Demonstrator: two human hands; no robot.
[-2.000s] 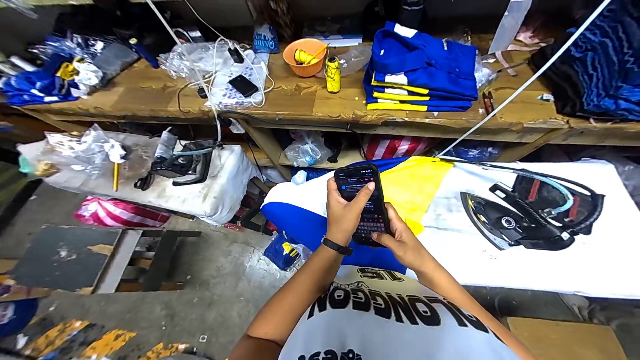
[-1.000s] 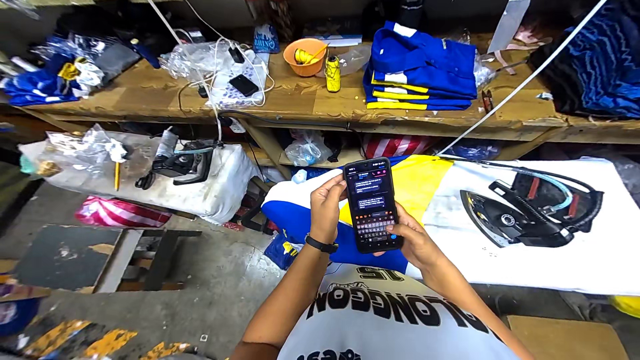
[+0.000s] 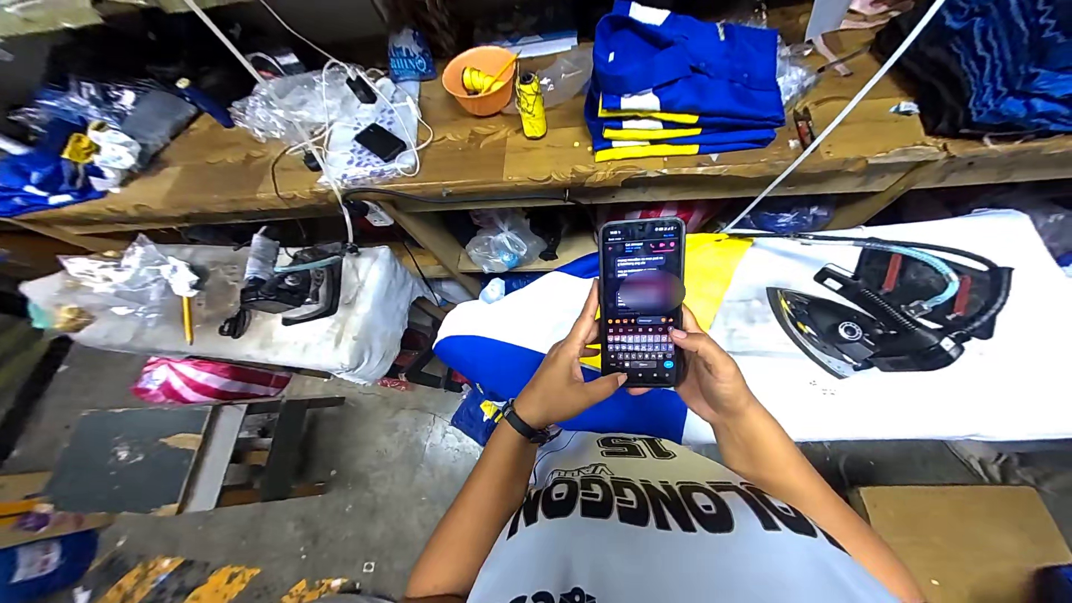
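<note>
A dark smartphone [image 3: 642, 301] is held upright between both hands, its screen lit with a keyboard and bearing writing. My left hand [image 3: 569, 368], with a black band at the wrist, grips its left side, the thumb at the lower edge. On the right side my right hand [image 3: 710, 368] holds it, the thumb over the keyboard. Behind and below the phone lies a blue, white and yellow garment [image 3: 519, 360] on the white-covered ironing board [image 3: 871, 410]. To the right a black steam iron [image 3: 846, 327] rests on that board, with a hose and cable.
A wooden bench [image 3: 502, 167] runs across the back, bearing folded blue shirts [image 3: 687, 75], an orange bowl [image 3: 480, 81], a yellow thread spool [image 3: 531, 107] and a black device [image 3: 379, 142]. At left, another iron [image 3: 293, 289] sits on a padded surface. A wooden stool [image 3: 126, 461] stands below.
The phone has shifted slightly as both hands re-gripped it. My left thumb, away from the lower edge a second ago, now lies there, and my right thumb has moved up over the keyboard.
</note>
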